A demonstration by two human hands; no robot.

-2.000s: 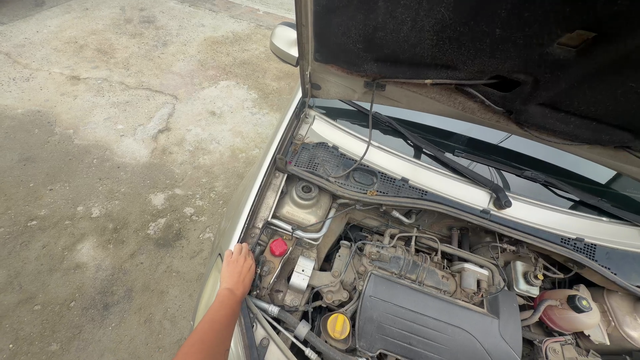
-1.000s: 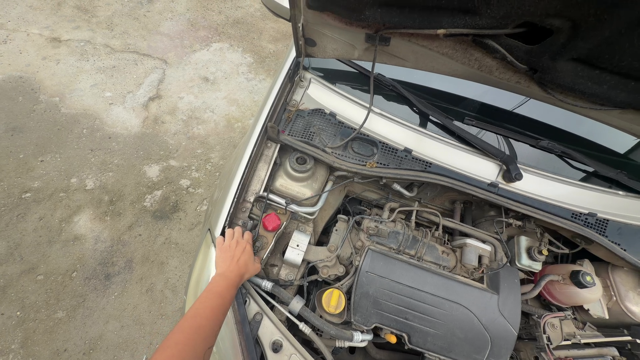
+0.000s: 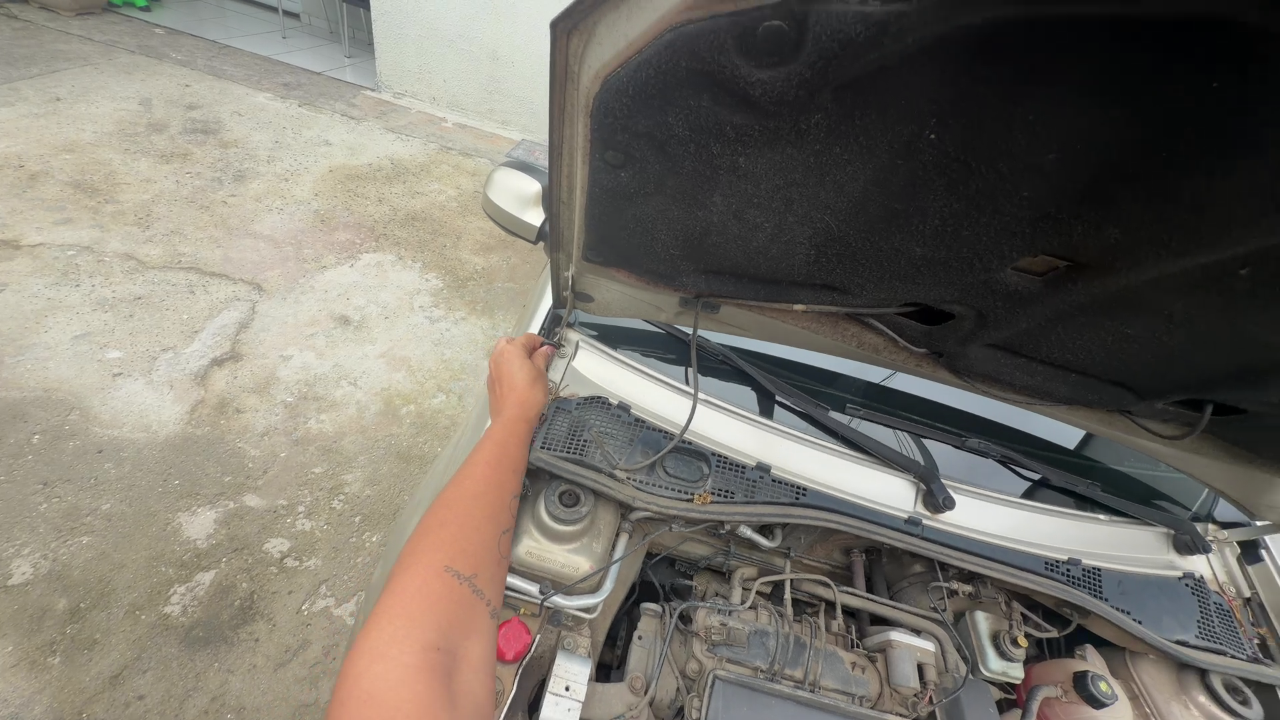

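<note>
My left hand [image 3: 520, 376] reaches to the rear corner of the fender, by the hood hinge [image 3: 566, 315] at the base of the windshield. Its fingers are bent against the body edge there; whether they grip anything is hidden. The raised hood [image 3: 900, 170], lined with black insulation, stands over the windshield. Beside the hand lies the black plastic cowl grille [image 3: 620, 440]. Nearer me are the strut tower [image 3: 565, 530], a red cap [image 3: 514, 639] and the engine [image 3: 780, 640]. My right hand is out of view.
Wiper arms [image 3: 830, 420] cross the windshield. A thin hose [image 3: 694, 390] hangs from the hood to the cowl. The side mirror [image 3: 516, 200] sticks out beyond the hood edge. Concrete ground [image 3: 200, 400] lies to the left, with a white wall [image 3: 460, 65] behind. A coolant reservoir [image 3: 1070, 685] sits at lower right.
My left hand has moved from the fender edge beside the red cap, back along the fender to the corner near the hood hinge. The view has tilted up.
</note>
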